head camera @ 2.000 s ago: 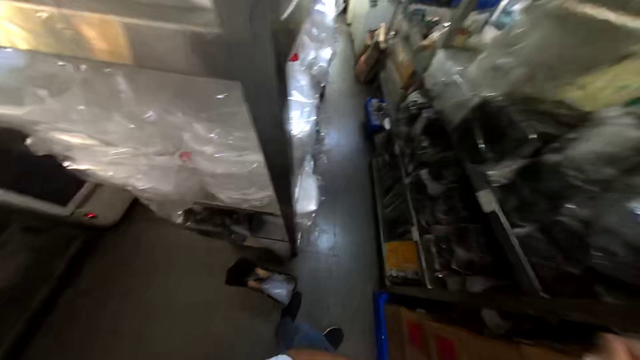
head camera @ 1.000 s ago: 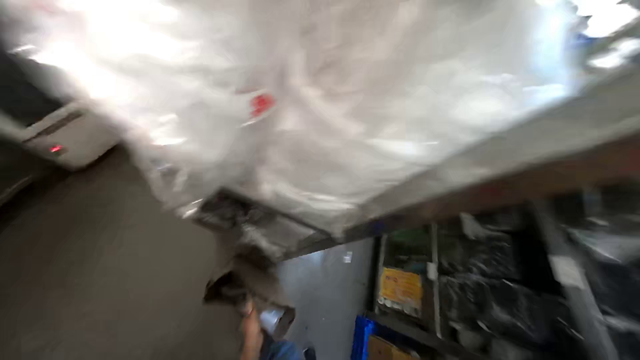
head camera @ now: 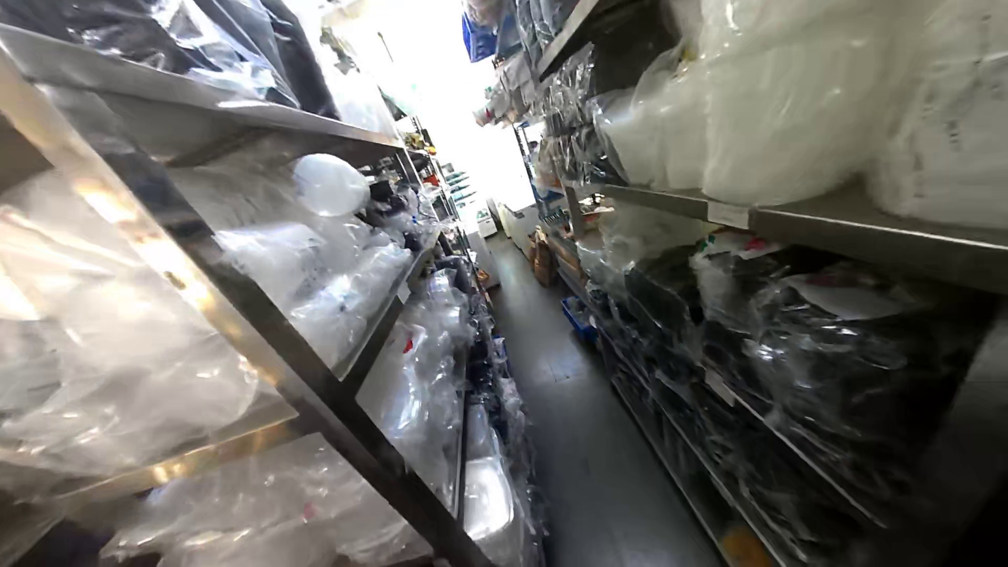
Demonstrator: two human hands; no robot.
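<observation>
Neither my left hand nor my right hand shows in the view now, so what they hold or touch cannot be told. Metal shelving with a slanting upright post (head camera: 307, 370) stands close on the left, stacked with clear plastic-wrapped goods (head camera: 102, 315). A round white wrapped item (head camera: 331, 185) sits on its middle level. On the right, large milky plastic bags (head camera: 772, 102) rest on a shelf edge (head camera: 882, 228), above dark goods in clear plastic (head camera: 819, 339).
A narrow grey floor aisle (head camera: 563, 386) runs between both rows of shelves toward a bright far end. A blue bin (head camera: 580, 319) stands low at the right side of the aisle, and a brown item (head camera: 542, 257) stands farther along it.
The view has swung up and along the aisle. A hand that showed near the bottom one second ago, by a dark item, is out of sight.
</observation>
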